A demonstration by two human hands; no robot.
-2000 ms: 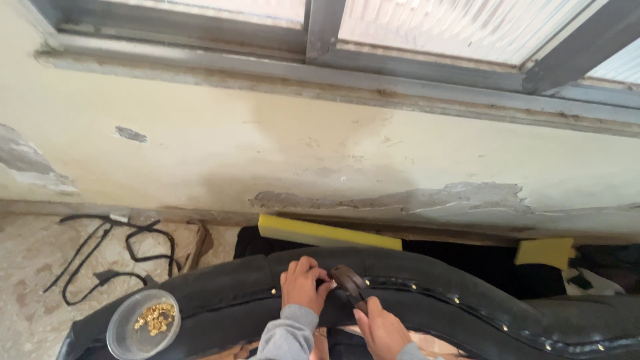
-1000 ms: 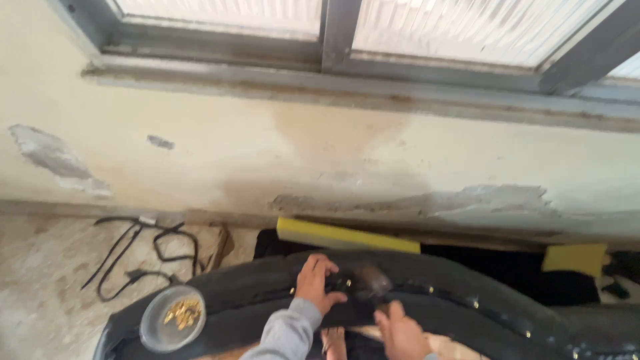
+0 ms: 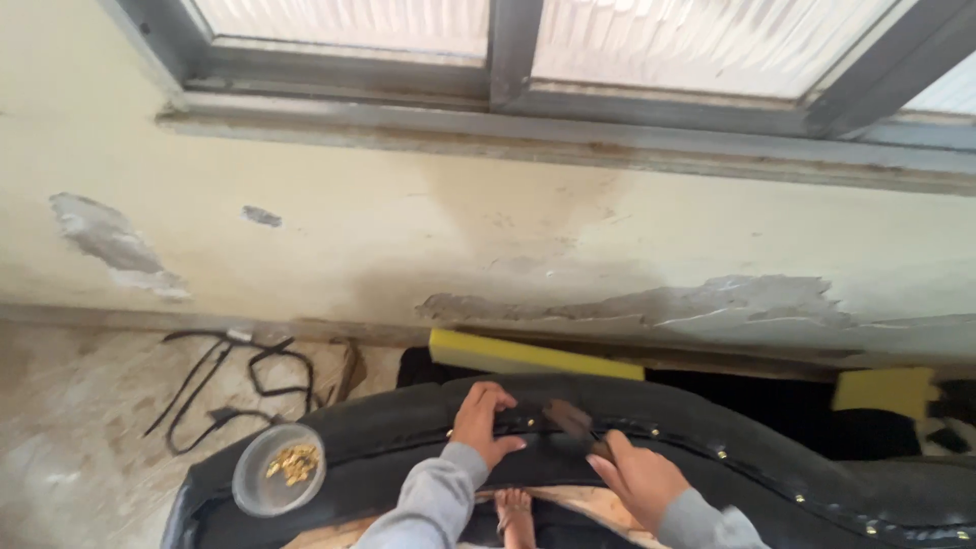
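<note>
Black upholstery (image 3: pixel 366 427) with a curved seam and spaced brass-coloured tacks (image 3: pixel 655 432) runs across the bottom of the head view. My left hand (image 3: pixel 484 427) rests on it with fingers and thumb apart, just left of a tack (image 3: pixel 531 422); nothing shows between them. In my right hand (image 3: pixel 640 473) is the handle of a hammer, whose blurred head (image 3: pixel 568 418) is over the seam, right of that tack. A clear plastic bowl (image 3: pixel 245 488) holding many brass-coloured tacks (image 3: pixel 293 463) sits on the upholstery's left part.
Behind the upholstery, yellow foam pieces (image 3: pixel 534 354) and black material (image 3: pixel 755 396) lie along the peeling wall (image 3: pixel 343 229). A black cord or strap (image 3: pixel 194 381) lies on the floor at left. A bare foot (image 3: pixel 515 515) shows below a wooden frame edge (image 3: pixel 598 503).
The hammer has moved in my right hand and its head is farther from my left hand than two seconds ago. My left fingers have spread from near the seam. The view has shifted somewhat left.
</note>
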